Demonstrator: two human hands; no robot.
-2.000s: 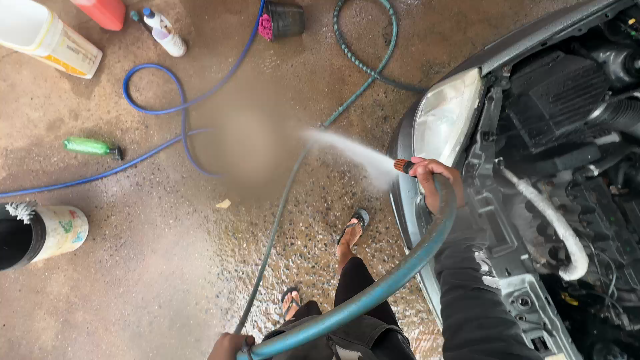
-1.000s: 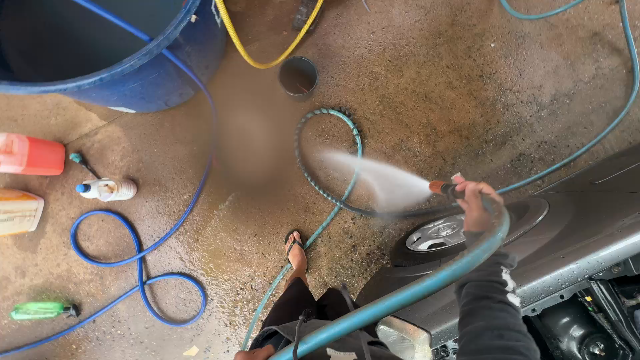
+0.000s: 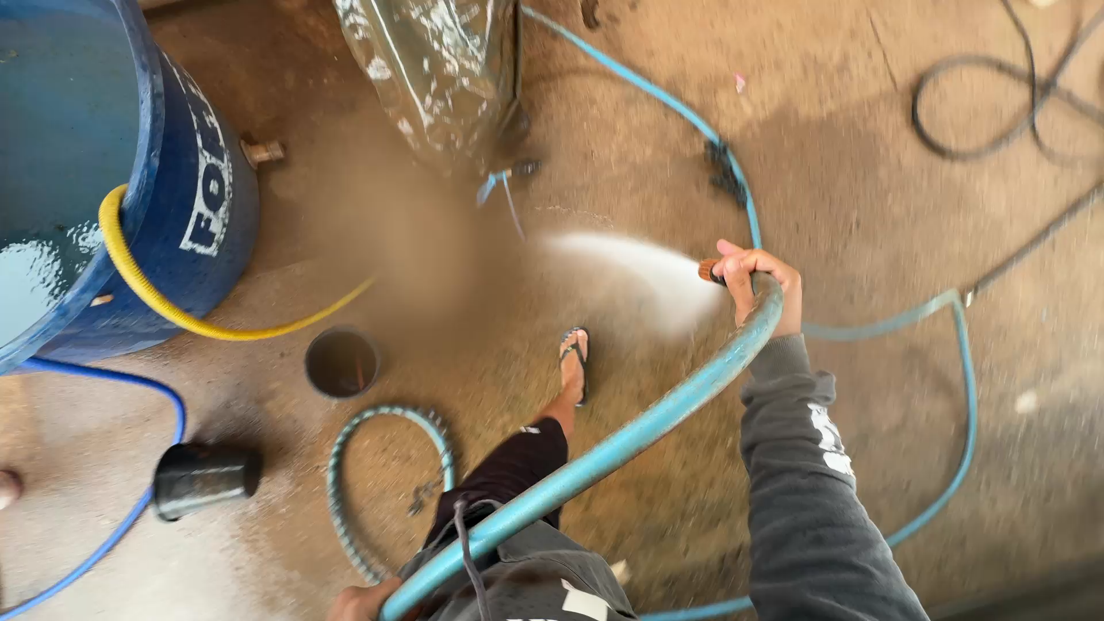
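My right hand (image 3: 761,280) grips the end of a light blue garden hose (image 3: 595,466), just behind its orange spray nozzle (image 3: 709,271). A white fan of water (image 3: 638,272) leaves the nozzle toward the left. Down at the bottom edge, my left hand (image 3: 362,601) is closed around the same hose, partly cut off by the frame. Between the two hands the hose arches across my body. My foot in a flip-flop (image 3: 575,358) stands on the wet concrete floor below the spray.
At left stands a large blue water tank (image 3: 203,172) with a yellow hose (image 3: 207,326) over its rim. Nearby are a round dark container (image 3: 342,362), a black bucket (image 3: 207,479) on its side and a blue hose (image 3: 129,517). More hose loops (image 3: 970,388) cross the floor at right.
The view has swung far away from the car, which no longer shows, toward the tank and a shiny plastic-like sheet. Both hands keep hold of the hose, and water still sprays.
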